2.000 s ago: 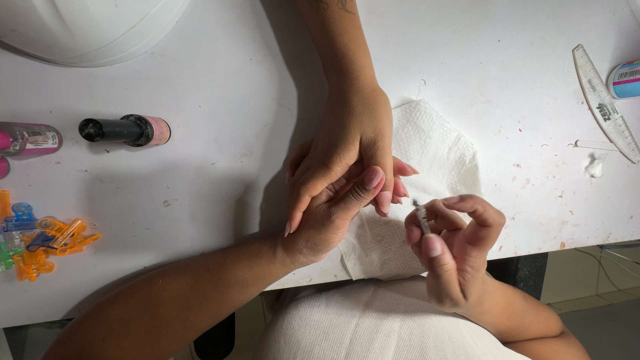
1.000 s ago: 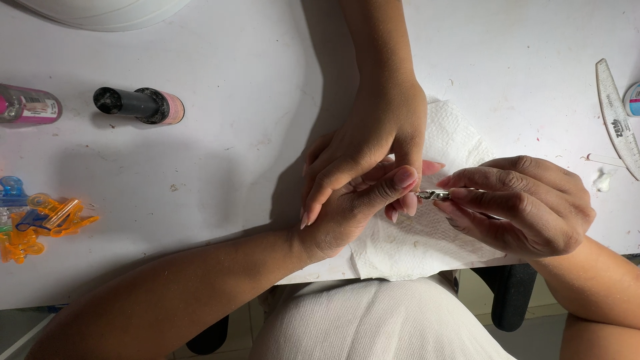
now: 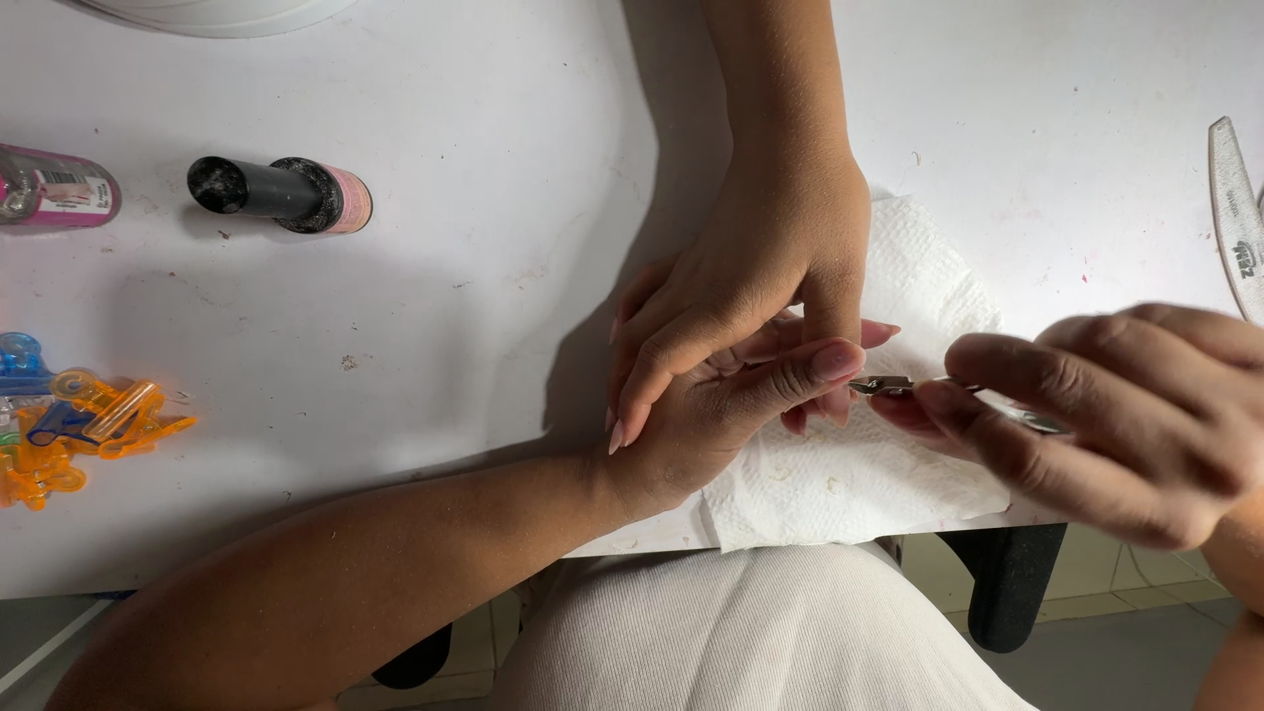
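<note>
My left hand (image 3: 711, 415) holds another person's hand (image 3: 760, 267), which reaches in from the top of the view; my thumb lies over that person's thumb. Between the fingers of my right hand (image 3: 1096, 415) are metal cuticle nippers (image 3: 884, 384), their jaws at the held thumb, close to my left thumb's tip. Whether the jaws touch the skin cannot be told. Under the hands lies a white paper towel (image 3: 849, 494) with small bits on it.
A black-capped polish bottle (image 3: 281, 196) and a pink-and-clear bottle (image 3: 69, 188) lie at left, above colourful plastic clips (image 3: 89, 425). A white curved device (image 3: 237, 12) is at the top left, a nail file (image 3: 1236, 217) at the far right. The white table's front edge (image 3: 642, 541) borders my lap.
My right hand has turned from palm-up to knuckles-up and brought the nippers to the held thumb. My left hand keeps its hold on the other person's hand.
</note>
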